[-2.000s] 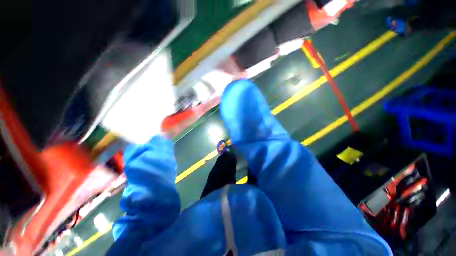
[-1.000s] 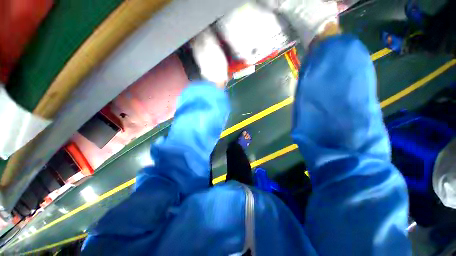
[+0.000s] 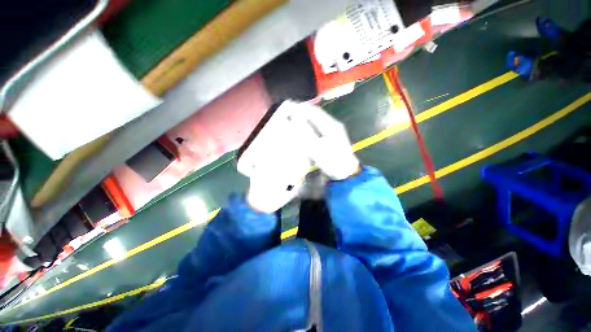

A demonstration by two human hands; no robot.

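My left hand (image 3: pixel 269 189) and my right hand (image 3: pixel 332 146), both in white gloves, are close together in front of my body. They hold a flat unit (image 3: pixel 260 128) between them. Its dark edge with a reddish rim shows at the upper left. Its face is overexposed and merges with the gloves, so the exact finger positions cannot be told. Blue sleeves cover both arms.
The pink-lined shelf (image 3: pixel 214 130) carries dark units in red shells and a white-labelled board (image 3: pixel 359 39). A white sheet (image 3: pixel 81 94) hangs at the upper left. A blue stool (image 3: pixel 531 194) and a black crate with red units (image 3: pixel 489 292) are at right.
My hands have come back from the shelf and together in front of me, now with the unit between them. The crate at lower right shows again.
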